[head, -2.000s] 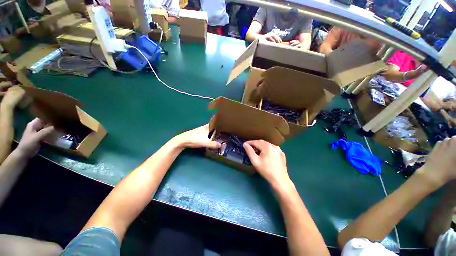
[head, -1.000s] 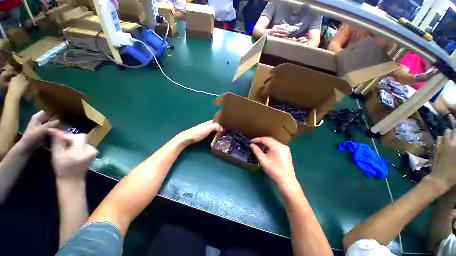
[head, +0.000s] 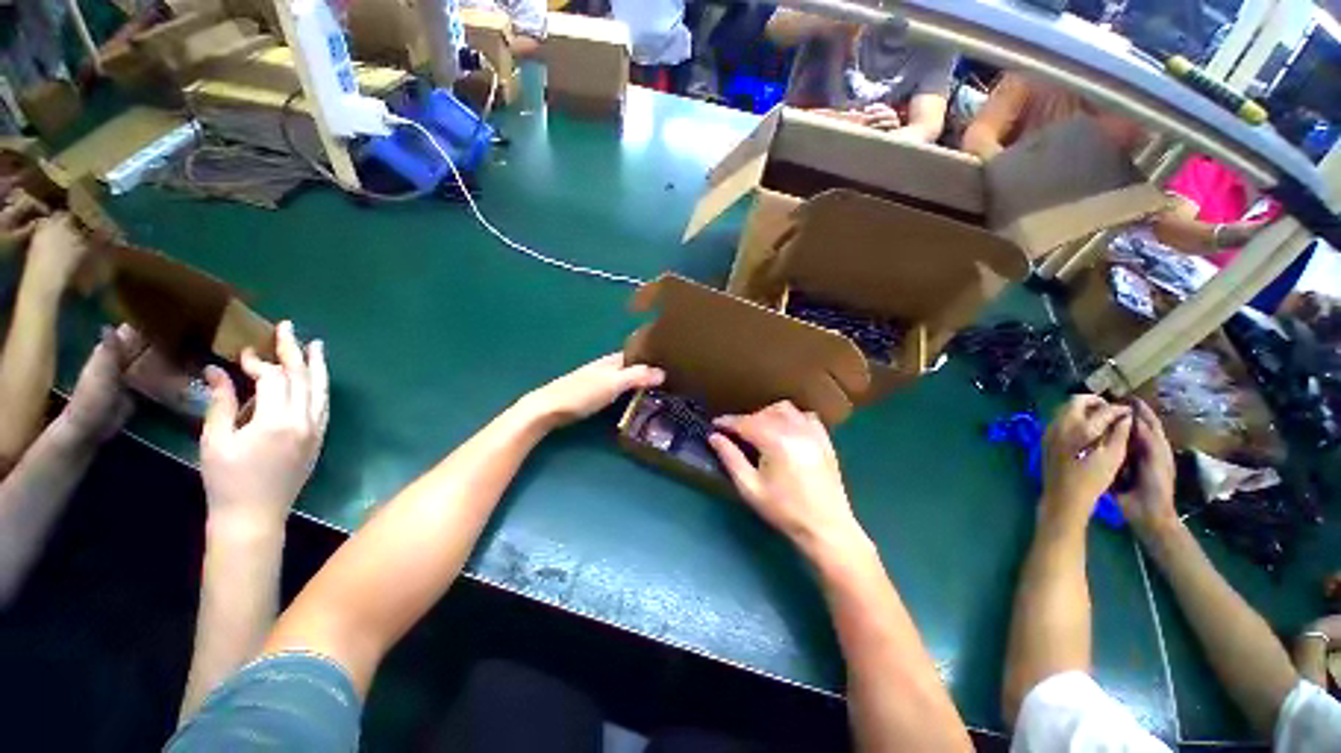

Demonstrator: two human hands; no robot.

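Observation:
A small brown mailer box [head: 696, 462] stands open on the green mat, its lid [head: 747, 350] upright behind it. Black cables [head: 681, 414] and shiny greyish-purple patches lie inside. My left hand [head: 600, 389] is at the box's left rear corner, fingertips on its edge. My right hand [head: 787, 459] is bent over the right part of the box, fingertips at the contents; I cannot tell if it grips a cable. A second open mailer box [head: 897, 272] with dark cables sits behind, against a large shipping carton [head: 878, 165].
A worker's hands are at another small box [head: 174, 312] on the left. Another worker's hands [head: 1106, 453] are over the blue crumpled item [head: 1015, 428] on the right. Loose black cables [head: 1015, 353], a white cord [head: 518, 253] and a metal-edged shelf are behind.
My right hand has shifted slightly left over the box. The right worker's hands have come together over the blue item. The left worker's hand has moved up to their box. My left hand stays at its corner.

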